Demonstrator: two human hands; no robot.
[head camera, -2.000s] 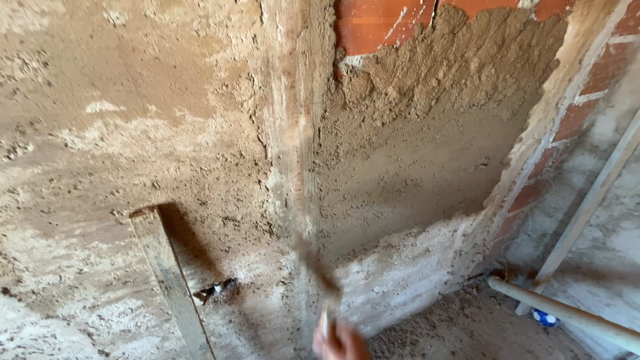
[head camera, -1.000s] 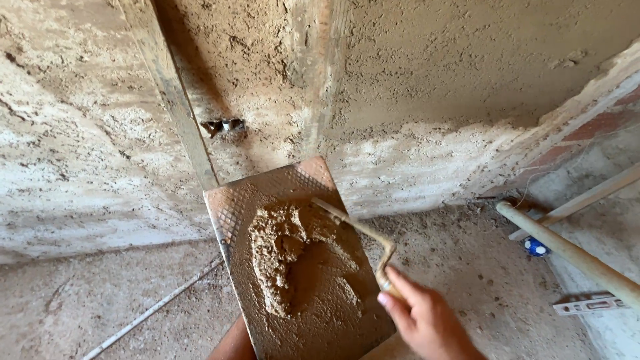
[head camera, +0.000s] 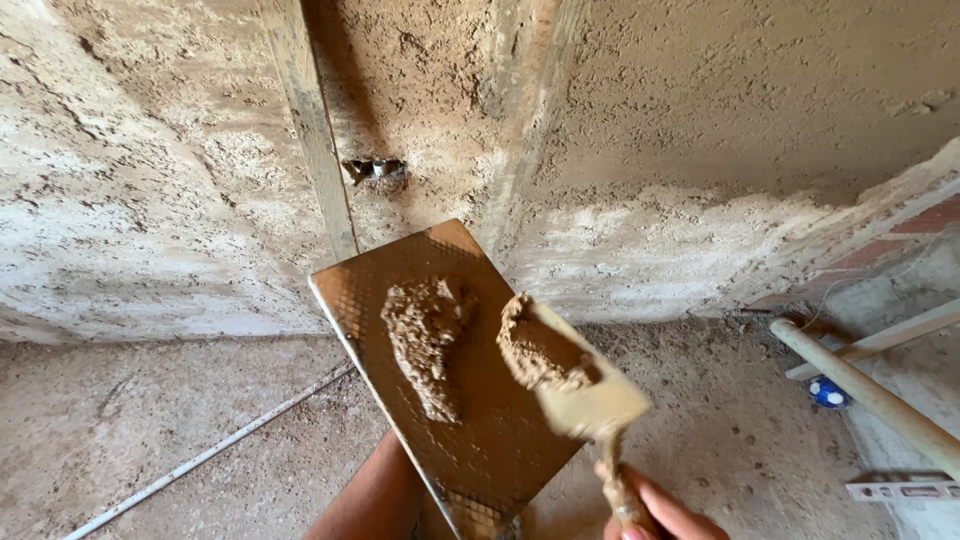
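Note:
A rectangular tile (head camera: 495, 450) smeared with brown mortar is held up from below; my left forearm (head camera: 379, 491) reaches under it and my left hand is hidden behind it. A lumpy heap of mortar (head camera: 427, 341) lies on the tile's upper half. My right hand (head camera: 660, 510) grips the handle of a trowel (head camera: 596, 409) at the lower right. Its blade, over the tile's right edge, carries a scoop of wet mortar (head camera: 544, 349). Beyond the tile stands the plastered wall (head camera: 637, 247), partly coated in rough mortar.
A wooden board (head camera: 304, 112) leans on the wall beside a hole with a pipe end (head camera: 379, 168). A thin white rod (head camera: 210, 450) lies on the floor. At right are a round pole (head camera: 870, 386), a wooden strip (head camera: 900, 334), a blue-white ball (head camera: 829, 391) and a spirit level (head camera: 904, 490).
The trowel was down in the mortar on the tile one second ago; now it is lifted at the tile's right with a load on its blade. The heap is smaller.

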